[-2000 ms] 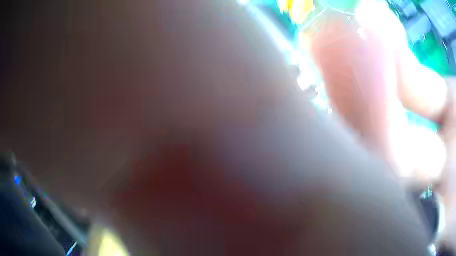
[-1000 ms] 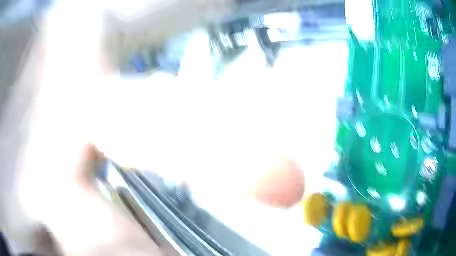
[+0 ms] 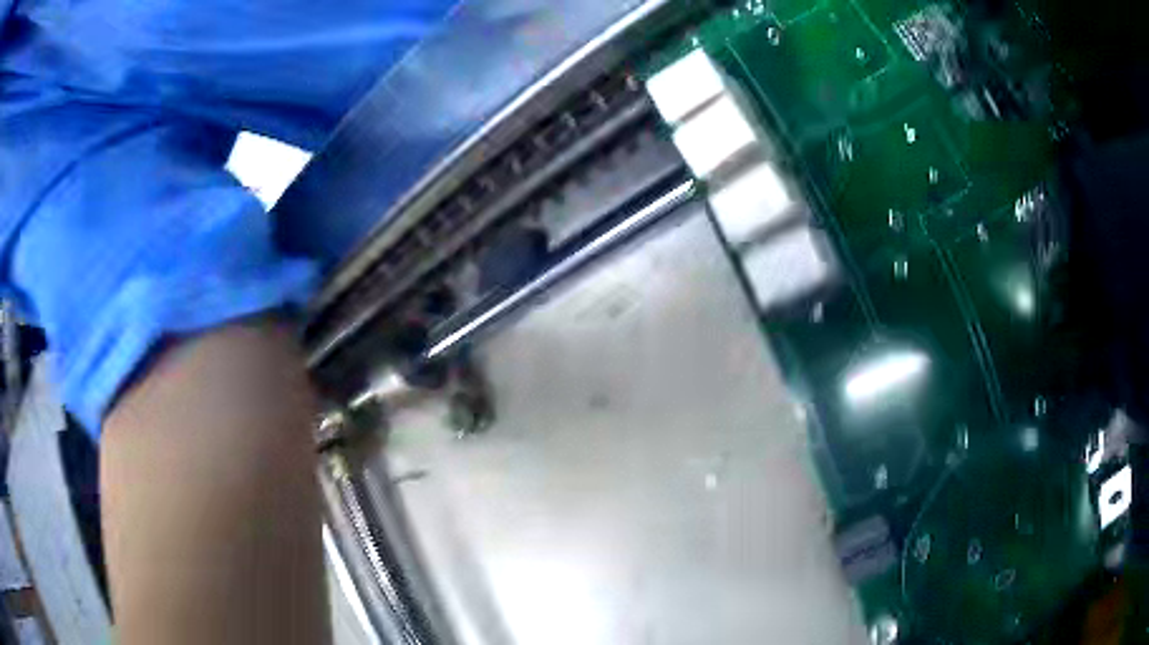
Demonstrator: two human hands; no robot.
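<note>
A green circuit board fills the right side, close to the camera, tilted. Several white blocks stand in a row along its left edge. It has printed white outlines, a large printed circle low down and a bright glare spot. A bare forearm comes from a blue sleeve at the left and runs out of the bottom edge. Its hand is cut off, and I cannot tell which arm it is. Neither of my hands shows.
Metal rails with a toothed or chain-like strip run diagonally behind the board. A second ribbed metal rod stands at the lower left. A pale, shiny surface lies between the rails and the board. Blue clothing covers the upper left.
The blurred skin and fingers that covered much of the view are gone. The forearm now shows at the left. The white blocks have come into view, and the yellow-orange discs have left their earlier place.
</note>
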